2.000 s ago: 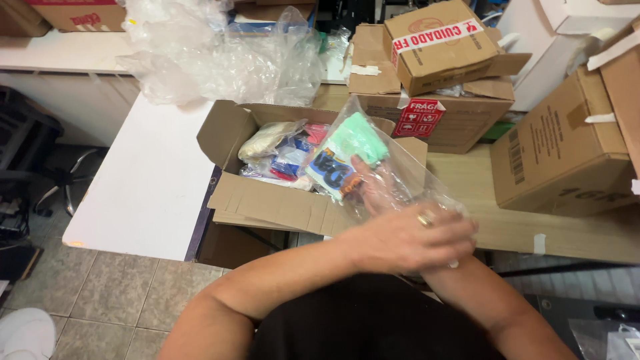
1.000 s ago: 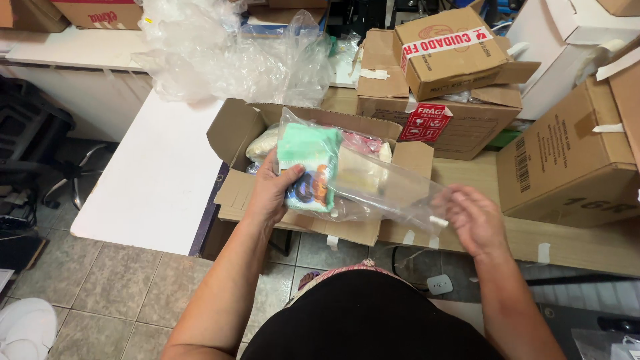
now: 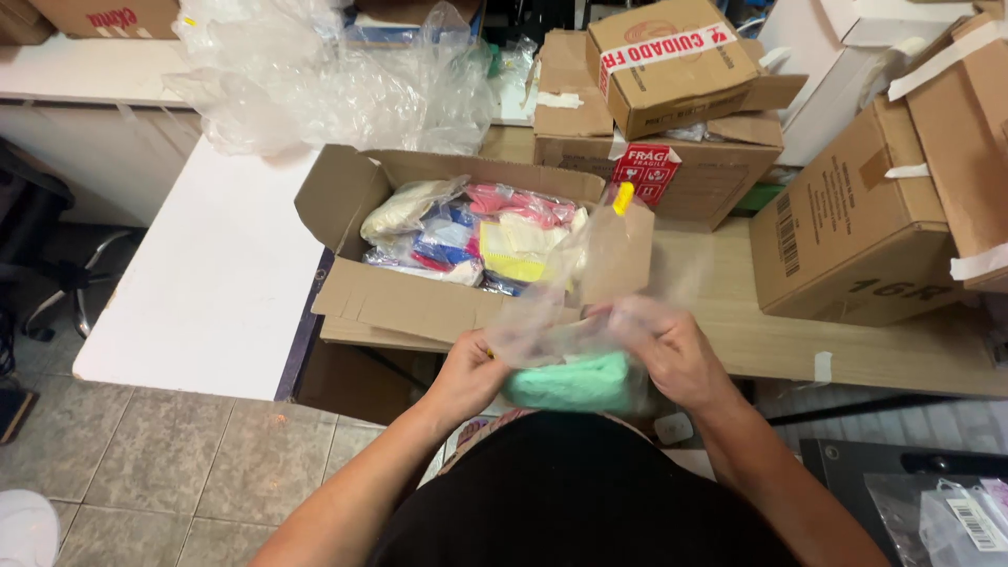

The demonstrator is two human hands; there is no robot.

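Note:
Close to my body, both hands grip the mouth of a clear plastic bag [image 3: 543, 315], with a folded mint-green cloth [image 3: 571, 382] low inside it. My left hand [image 3: 472, 374] pinches the bag's left edge. On the other side my right hand [image 3: 669, 342] holds its right edge, the fingers blurred. The bag's loose upper part, bearing a yellow tab [image 3: 623, 199], overlaps the right end of an open cardboard box [image 3: 394, 303]. Inside that box lie bagged textiles: a cream bundle [image 3: 409, 209], a pink one [image 3: 520, 203], a yellow-edged one [image 3: 512, 252] and blue pieces [image 3: 445, 240].
Crumpled clear plastic [image 3: 339, 87] lies behind the box. A small taped carton [image 3: 677, 63] rests on a larger carton [image 3: 709, 169] at the back. A tall carton [image 3: 858, 220] stands at the right. A white board [image 3: 197, 276] extends left, near a dark chair [image 3: 31, 197].
The bag with the green cloth has moved from over the box toward my body. My left hand has gone from the cloth to the bag's edge, and the bag's mouth now faces away from me.

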